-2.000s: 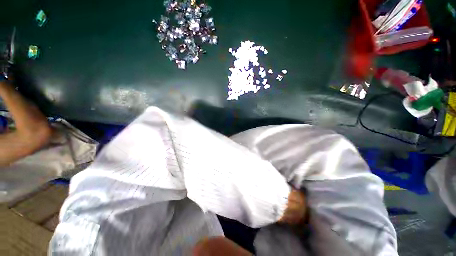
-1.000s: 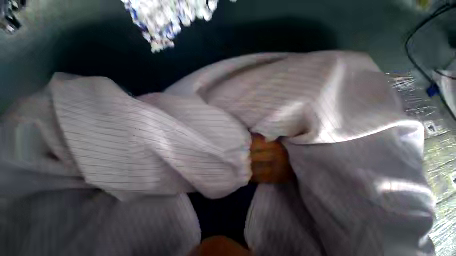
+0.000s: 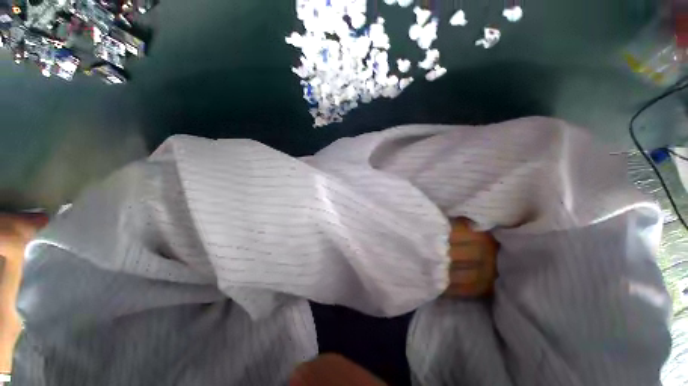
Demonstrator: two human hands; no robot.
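Observation:
My arms lie folded in front of me in white sleeves with fine dark stripes. My left hand (image 3: 473, 260) shows only in part, past the left cuff and against the right sleeve; its fingers are tucked out of sight. My right hand is hidden behind the folded sleeves. No held thing shows. A pile of small white parts (image 3: 343, 56) lies on the dark-green mat (image 3: 219, 68) beyond my arms. Shiny dark-silver parts (image 3: 68, 38) lie at the upper left.
A few white bits lie loose right of the pile. A black cable (image 3: 637, 136) curves at the right, near a small blue piece. A blurred red and yellow thing is at the upper right. A skin-coloured shape, unclear, shows at the bottom edge.
The view has come closer to the mat and my arms since the first frame. Since the second, the piles and folded arms have shifted within the picture. My arms stay folded.

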